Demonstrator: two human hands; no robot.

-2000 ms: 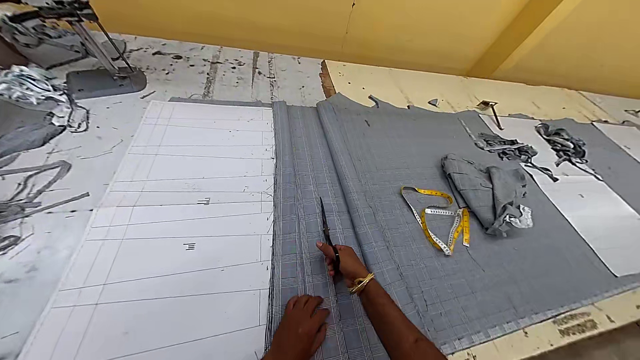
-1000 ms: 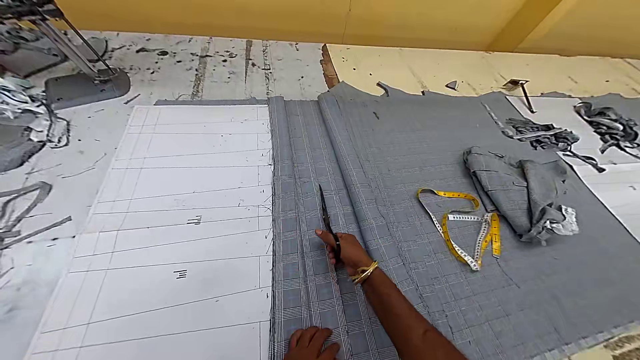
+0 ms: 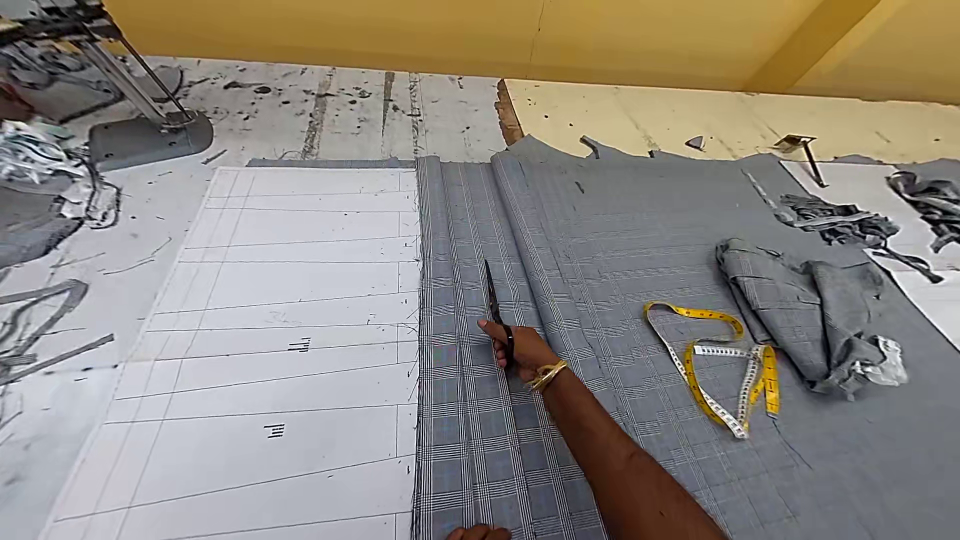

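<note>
Black-handled scissors (image 3: 493,300) lie along the folded grey plaid fabric (image 3: 457,225), with my right hand (image 3: 517,345) closed around their handles and the blades pointing away from me. Whether the blades are apart is hard to tell. At the bottom edge, only the fingers of my left hand (image 3: 478,532) show, resting on the plaid cloth; the rest is out of frame. A white paper pattern sheet (image 3: 300,300) with ruled lines lies left of the folds. To the right, a yellow and white tape measure (image 3: 701,390) lies looped on the grey cloth.
A crumpled grey fabric piece (image 3: 795,307) lies right of the tape. Dark fabric scraps (image 3: 840,217) sit farther right, near a small metal stand (image 3: 811,161). A machine with a grey base (image 3: 154,139) stands at the back left, beside more offcuts (image 3: 37,210). A yellow wall (image 3: 375,37) borders the table.
My left hand has moved toward the bottom edge, so that only fingertips show. My right hand still holds the scissors on the folded plaid cloth.
</note>
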